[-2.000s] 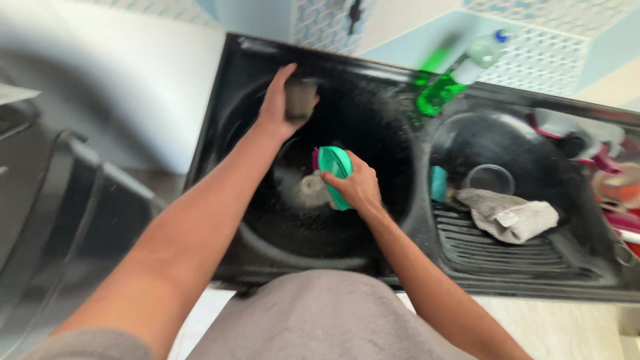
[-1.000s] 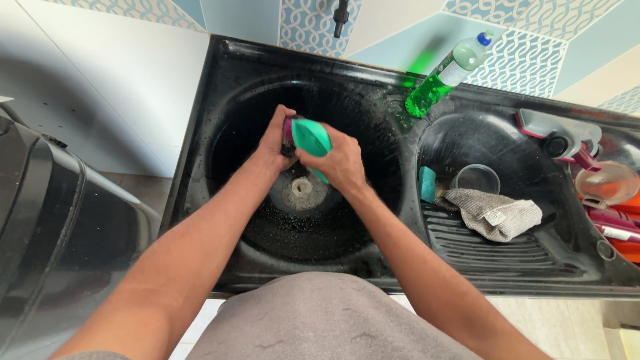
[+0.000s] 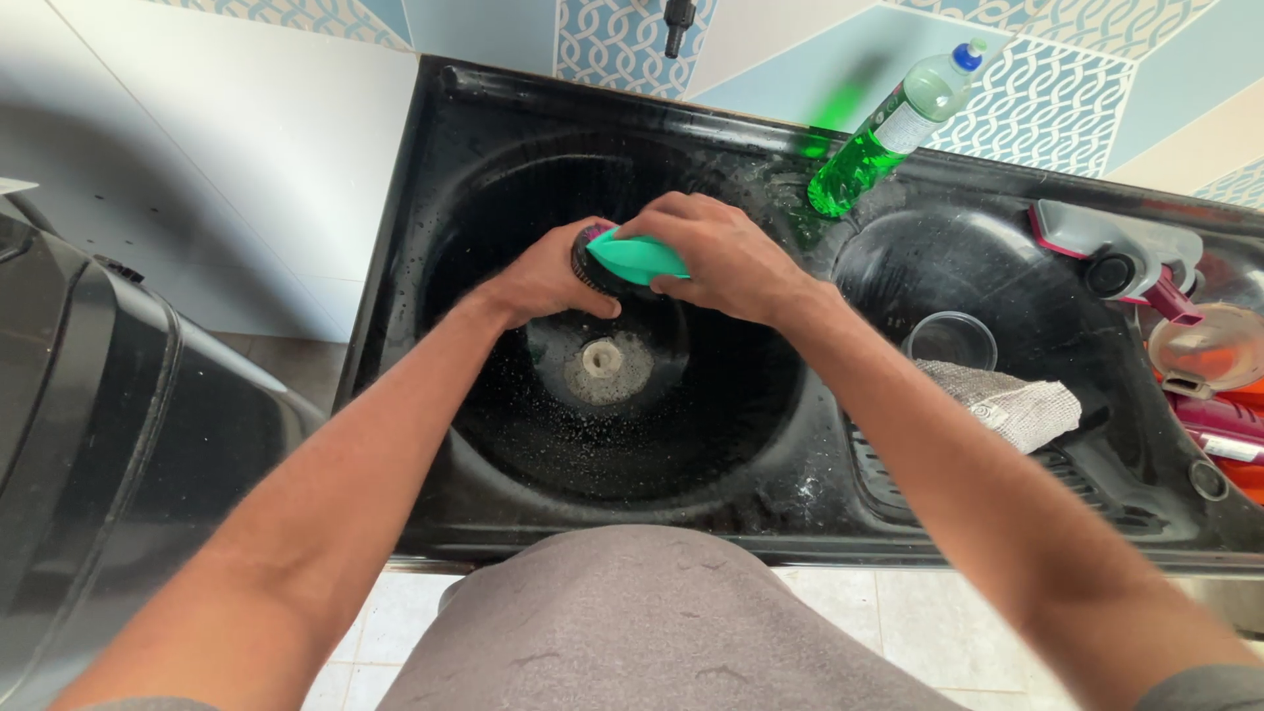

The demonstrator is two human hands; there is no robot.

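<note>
Over the round basin of a black sink (image 3: 691,434), my left hand (image 3: 553,276) grips a dark round part (image 3: 595,267) with a ridged edge. My right hand (image 3: 716,252) holds a teal-green brush (image 3: 637,259) by its back, against or just over that part; a bit of magenta shows between them. The brush's underside is hidden. Below both hands lies the pale drain fitting (image 3: 601,359), with wet specks and suds around it.
A bottle of green liquid (image 3: 879,138) stands behind, between basin and drainboard. On the right are a clear round container (image 3: 951,342), a grey cloth (image 3: 1027,405), a grey and magenta appliance part (image 3: 1116,247) and a clear cup-like part (image 3: 1210,346). A black tap (image 3: 677,25) hangs from the wall.
Two seconds ago my hands were apart, the left farther back with the dark part; they have come together. The brush has turned from upright to nearly level in view.
</note>
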